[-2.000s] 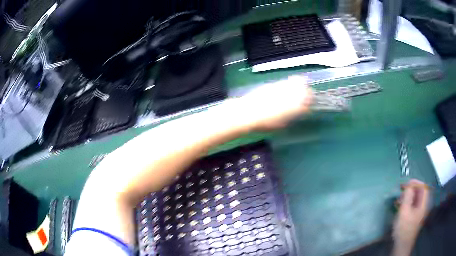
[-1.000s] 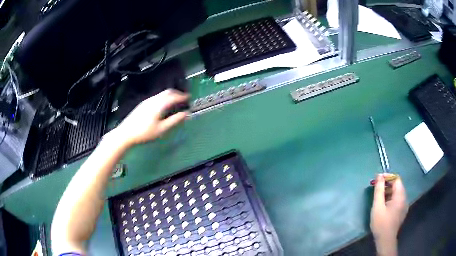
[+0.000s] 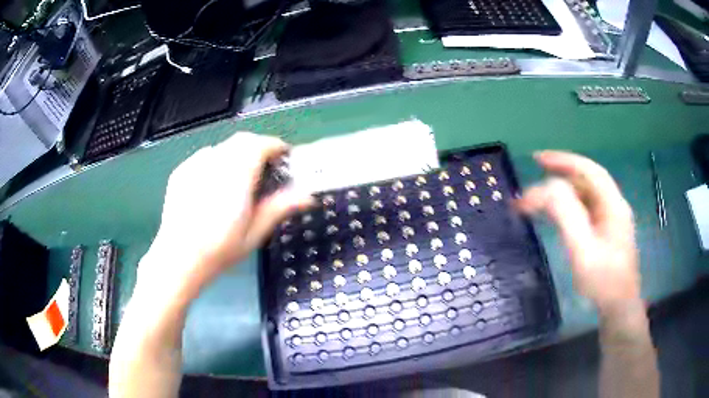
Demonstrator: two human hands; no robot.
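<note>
My left hand (image 3: pixel 225 198) grips the left end of a bright, pale bar (image 3: pixel 373 155), which looks like a fixture strip. The bar is held along the back edge of the black component tray (image 3: pixel 412 342); glare and blur hide its seats. The tray's back and middle rows hold small silver-gold components, and its front rows show bare pockets. My right hand (image 3: pixel 587 218) is beside the tray's right edge, fingers apart and slightly blurred, with nothing visible in it. The tweezers (image 3: pixel 659 190) lie on the green mat at the right.
Fixture strips lie at the bench back (image 3: pixel 461 68), back right (image 3: pixel 612 95) and left (image 3: pixel 103 295). A white card with an orange mark (image 3: pixel 50 317) is at far left. Black trays (image 3: pixel 198 93) and cables are behind the metal frame rail. A white pad (image 3: pixel 700 210) is at the right edge.
My right hand has left the tweezers on the mat and moved left to the tray. My left hand has moved from the back rail to the tray and now holds the pale bar.
</note>
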